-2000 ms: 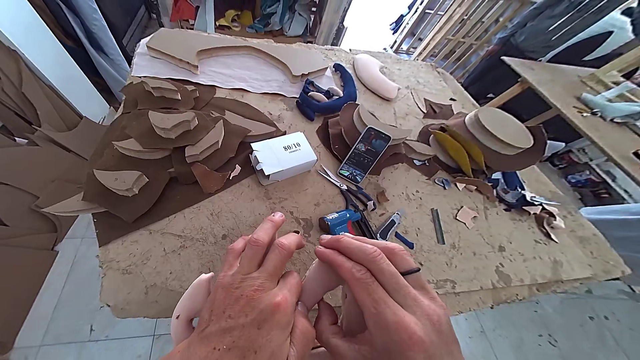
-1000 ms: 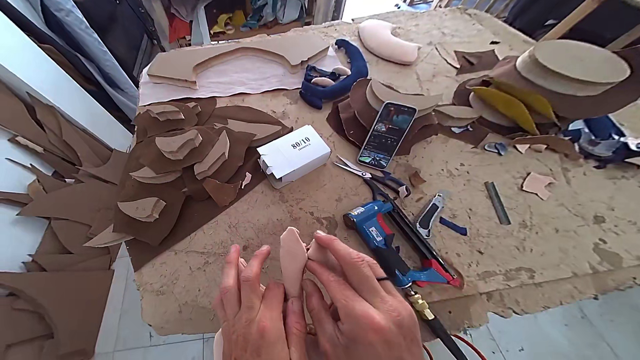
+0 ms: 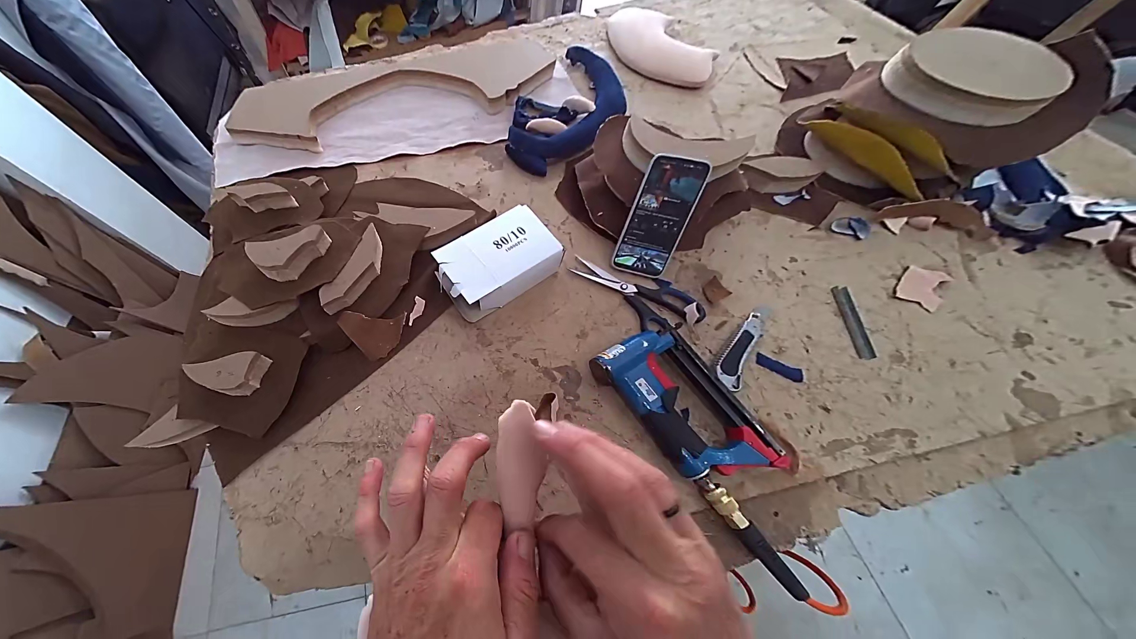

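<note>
Low in the head view, a pale pink fabric-covered piece (image 3: 522, 461) with a tapered end points away from me, pinched between both hands. My left hand (image 3: 444, 541) has its thumb against the piece and its other fingers spread beside it. My right hand (image 3: 630, 541), with a dark ring, grips the piece from the right. The lower part of the piece is hidden by the hands. A blue and black pneumatic stapler (image 3: 661, 408) lies just right of my right hand, with a brass fitting and hose. Beyond it are scissors (image 3: 639, 291) and a utility knife (image 3: 741, 351).
Brown fabric pieces with foam shapes (image 3: 288, 253) lie left. A white box (image 3: 501, 262) and a phone (image 3: 661, 213) stand mid-table. Behind are a large foam cutout (image 3: 373, 84), a blue covered curved piece (image 3: 608, 98) and a pink curved piece (image 3: 661, 49). Foam discs (image 3: 990, 67) are stacked right.
The view has moved, bringing the whole stapler into sight. Both hands stay on the pink piece, whose tapered end now shows between them; two seconds ago the hands largely covered it.
</note>
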